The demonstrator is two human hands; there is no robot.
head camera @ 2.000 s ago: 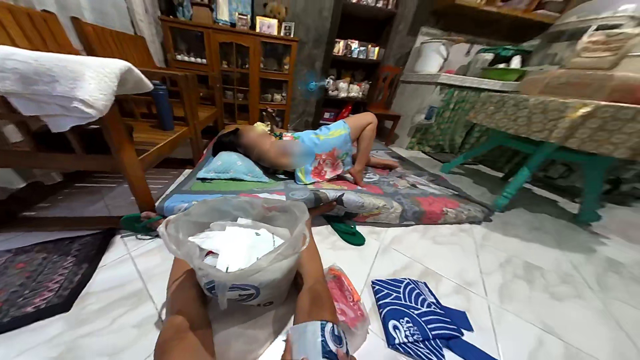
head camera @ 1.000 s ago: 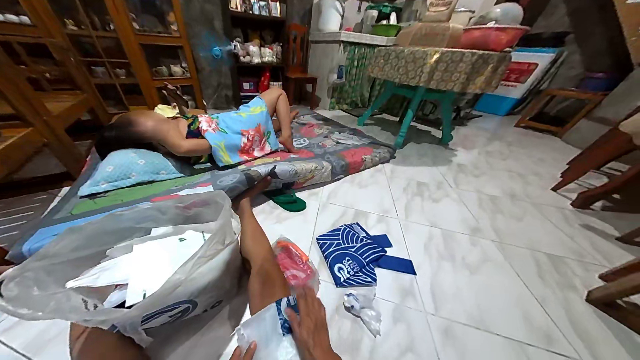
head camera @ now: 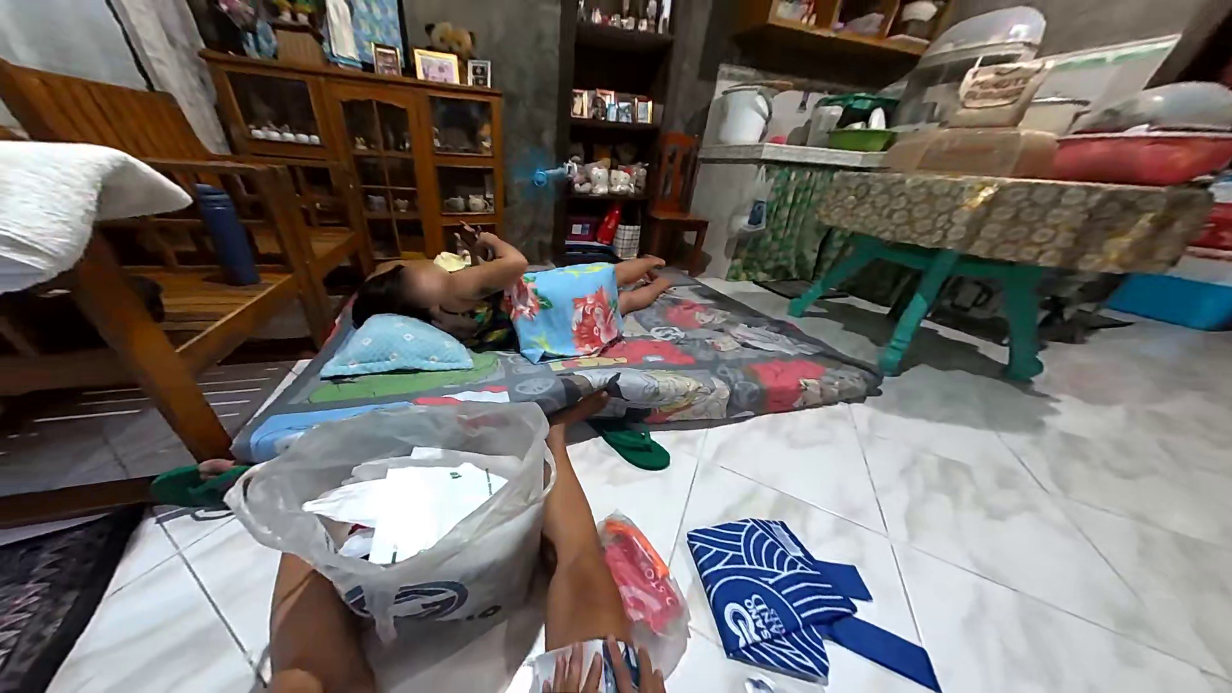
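Observation:
My left hand [head camera: 575,671] and my right hand [head camera: 635,671] show at the bottom edge, only their fingers in view. Both lie flat, side by side, on a folded white and blue plastic bag [head camera: 547,664] over my leg. Between my legs stands a large translucent plastic bag [head camera: 452,568], its mouth wide, filled with white folded plastic or paper pieces [head camera: 433,505]. Right of my leg lies a clear plastic packet with red and orange contents [head camera: 643,577]. Beyond it, a folded blue and white patterned bag [head camera: 770,602] with blue straps rests on the tiles.
A person [head camera: 500,294] lies on a thin patterned mattress [head camera: 751,385] ahead, head on a light blue pillow [head camera: 397,345]. Green slippers [head camera: 635,445] lie by its edge. A wooden bench [head camera: 164,346] stands at left, a cloth-covered table with green legs [head camera: 1001,226] at right.
The view has swung back left since one second ago. My fingers now lie side by side on the white and blue plastic; before, my left hand was at its edge, farther from my right.

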